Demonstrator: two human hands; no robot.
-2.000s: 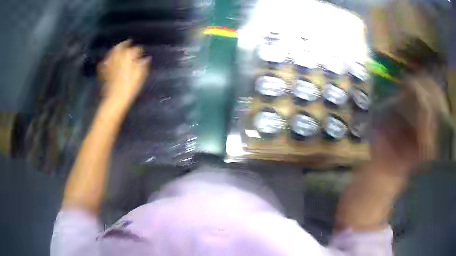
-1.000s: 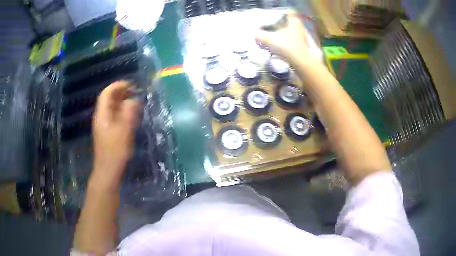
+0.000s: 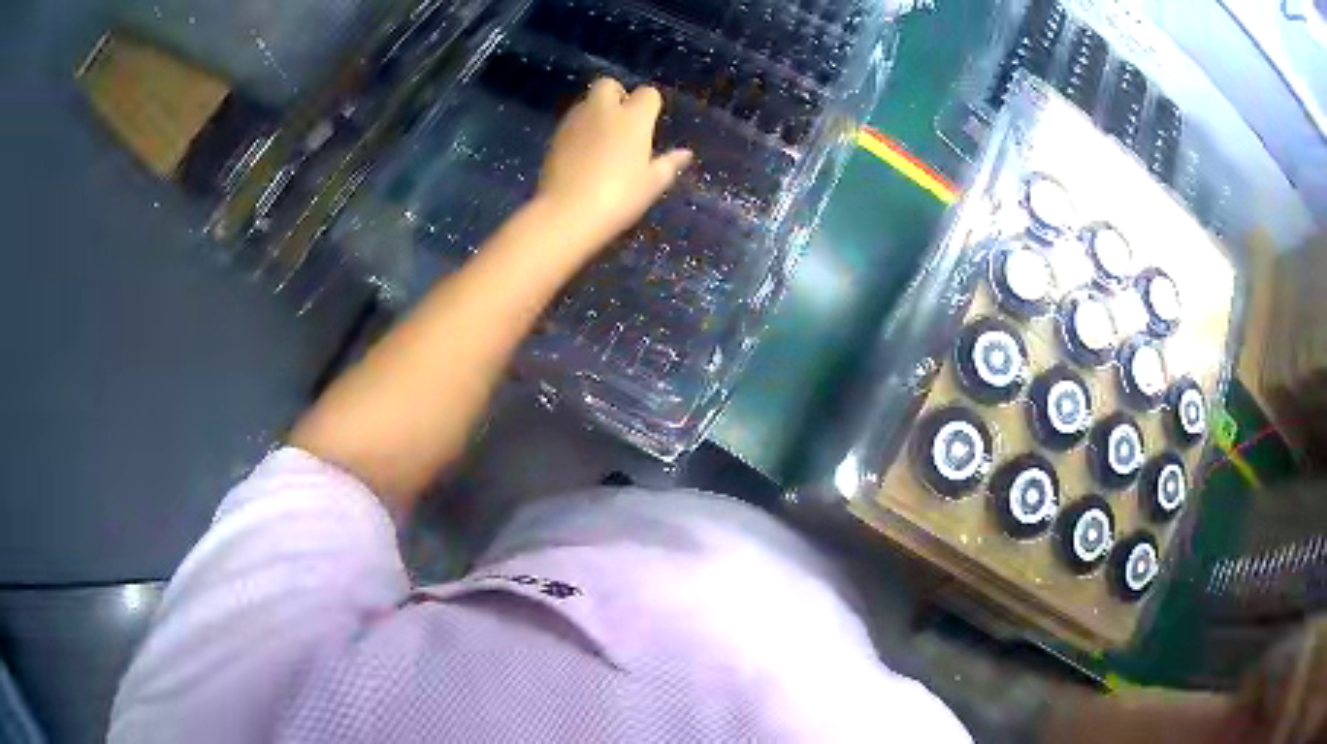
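The packing tray (image 3: 913, 502) of clear plastic lies at the right, with brown card showing through. Several round speaker drivers (image 3: 1030, 494) lie flat in its pockets, silver-white ringed centres up. The slotted source tray (image 3: 640, 404) lies left of it, with dark rows in its upper part and clear slots near its lower end. My left hand (image 3: 608, 157) is over the source tray's dark rows, fingers bent downward; whether it grips anything is hidden. My right hand (image 3: 1292, 695) is blurred at the lower right edge, partly cut off, and its hold cannot be made out.
A green mat (image 3: 837, 291) with red-yellow tape (image 3: 910, 163) runs between the trays. Another dark-slotted tray (image 3: 1106, 87) is at the upper right. Ribbed stacked trays (image 3: 1281, 545) stand at the right edge. A brown cardboard piece (image 3: 157, 102) is at the upper left, above grey floor.
The view has turned, so the trays appear tilted. My right hand has left the packing tray's far side and is now at the lower right edge. More drivers show in the packing tray.
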